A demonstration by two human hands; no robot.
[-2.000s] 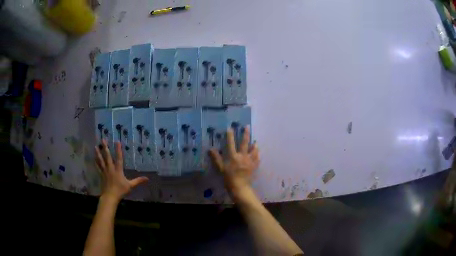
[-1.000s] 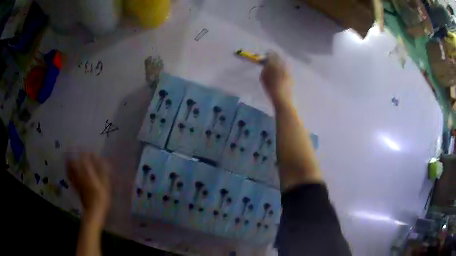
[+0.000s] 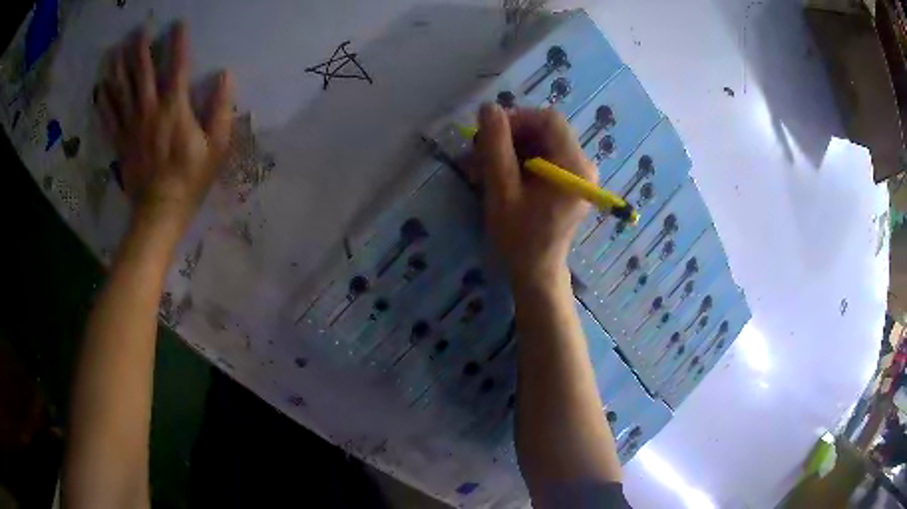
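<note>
Light blue-grey retail boxes [image 3: 651, 199], printed with dark round-headed items, lie side by side in two rows on the white worktable [image 3: 298, 149]. My right hand [image 3: 537, 189] holds a yellow marker pen [image 3: 577, 186] like a pencil over the end box of the far row. The pen's dark end points right, and its tip is at the box's near end; whether it touches is not clear. My right hand and forearm hide parts of several boxes. My left hand [image 3: 164, 129] lies on the table at the left, fingers spread, holding nothing.
A star is drawn on the table between my left hand and the boxes. A brown carton [image 3: 855, 84] is at the upper right. A bright green item [image 3: 821, 455] is at the lower right. The table's near edge curves along the lower left, with dark floor beyond.
My right hand has picked up the pen and brought it to the boxes. My left hand has come to rest on the table. The view has turned, so the rows run diagonally.
</note>
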